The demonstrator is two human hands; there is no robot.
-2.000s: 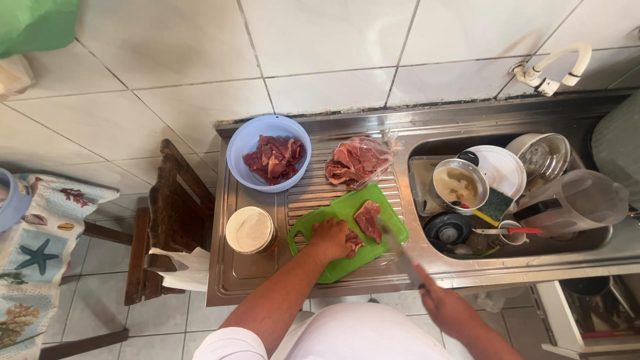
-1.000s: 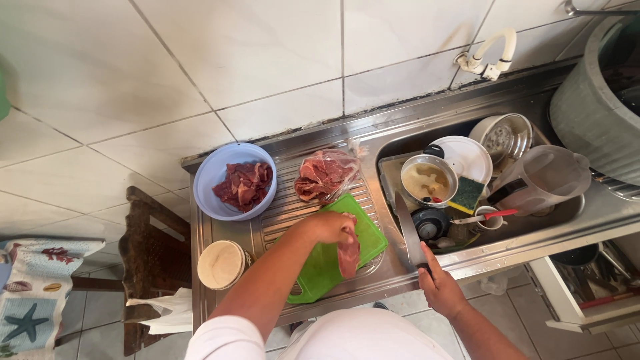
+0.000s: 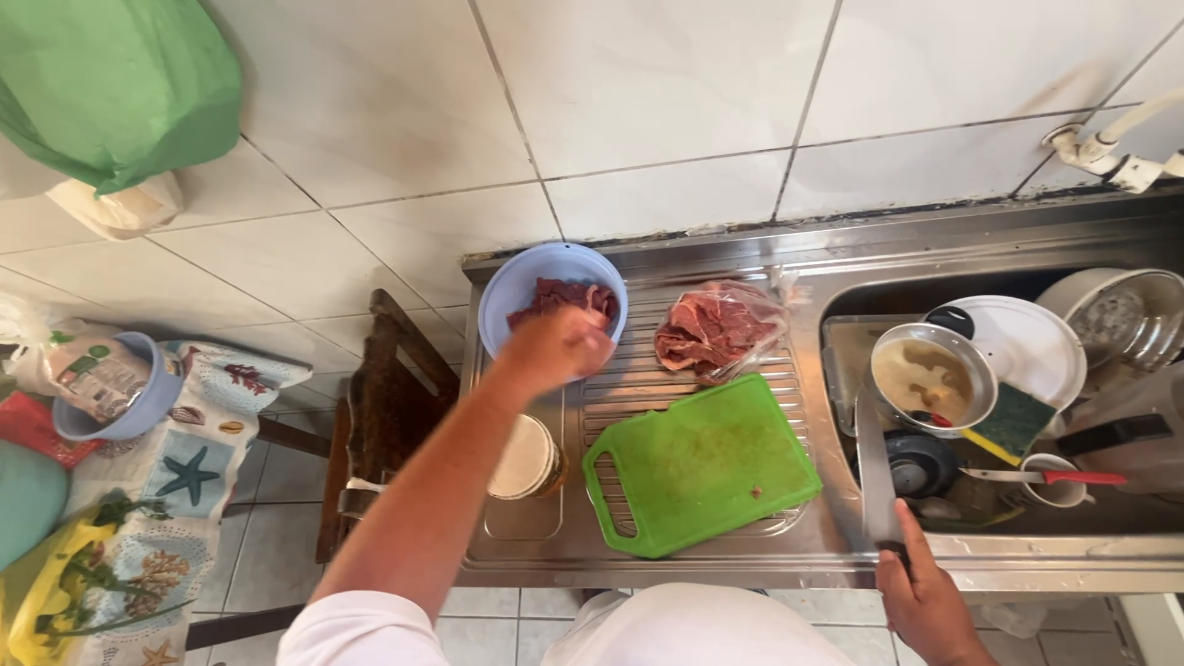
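My left hand (image 3: 560, 347) is over the near right rim of a light blue plastic bowl (image 3: 504, 277) that holds pieces of raw meat (image 3: 564, 301). Its fingers are blurred and curled, and whether meat is in them cannot be told. A large kitchen knife (image 3: 874, 462) points away from me in my right hand (image 3: 925, 592), by the sink's near left edge. The green cutting board (image 3: 708, 462) lies on the ribbed drainboard with one tiny scrap on it. More raw meat (image 3: 717, 328) sits in a clear plastic bag behind the board.
A lidded tub (image 3: 523, 458) stands left of the board. The sink (image 3: 846, 305) holds a pot of cloudy liquid (image 3: 930, 375), a white lid, a sponge, a cup and a red-handled knife (image 3: 1045, 476). At left are a wooden chair (image 3: 388, 398) and a cloth-covered table (image 3: 199, 425).
My left hand has moved from the cutting board, where it held a piece of meat, left to the blue bowl. The meat has gone from the board. The view has shifted.
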